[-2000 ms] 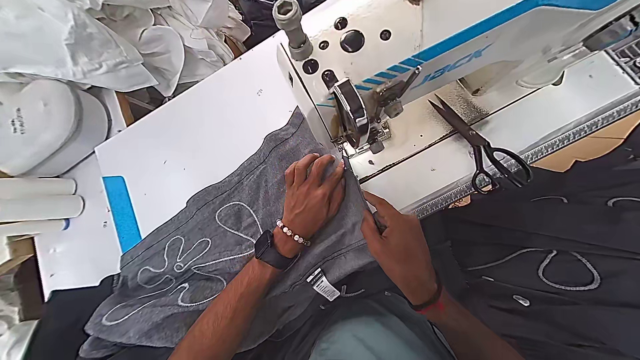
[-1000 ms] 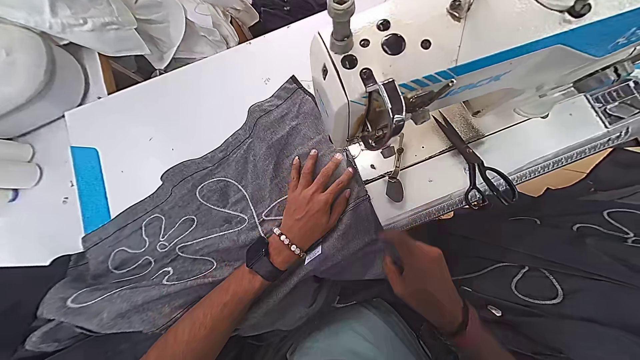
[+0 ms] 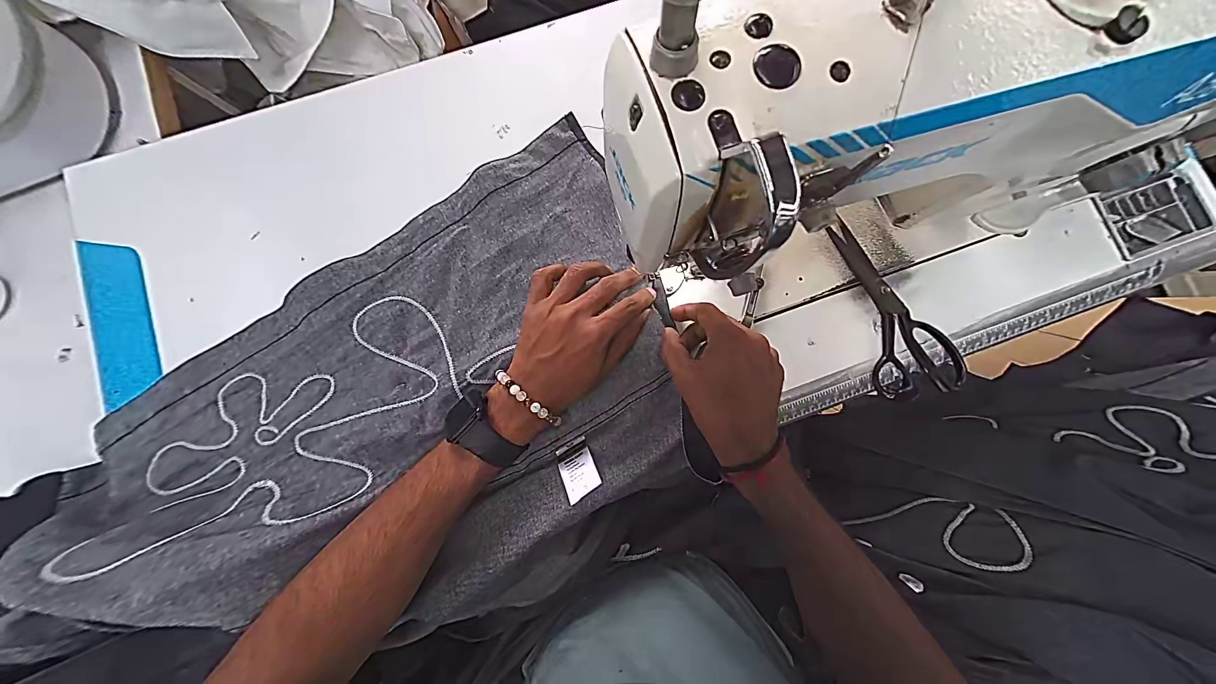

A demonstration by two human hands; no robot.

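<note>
A grey denim garment piece (image 3: 380, 256) with white looped embroidery lies across the bed of a Jack sewing machine (image 3: 855, 114). My left hand (image 3: 579, 332) rests on the cloth, its fingertips at the edge just before the presser foot (image 3: 670, 275). Close by on the right, my right hand (image 3: 727, 380) pinches the folded edge of the cloth between thumb and fingers. A white care label (image 3: 578, 472) shows on the cloth below my hands. The needle itself is hidden by the machine head.
Black-handled scissors (image 3: 893, 323) lie on the machine bed to the right, by a measuring tape (image 3: 1045, 318) along the front edge. Dark embroidered cloth (image 3: 997, 494) is heaped at the right. White fabric pieces (image 3: 351, 38) are piled beyond the white table (image 3: 285, 199).
My right hand, lower and away from the foot one second ago, has moved up to the cloth edge beside my left fingertips. The machine's lower lever no longer hangs out over the bed as before.
</note>
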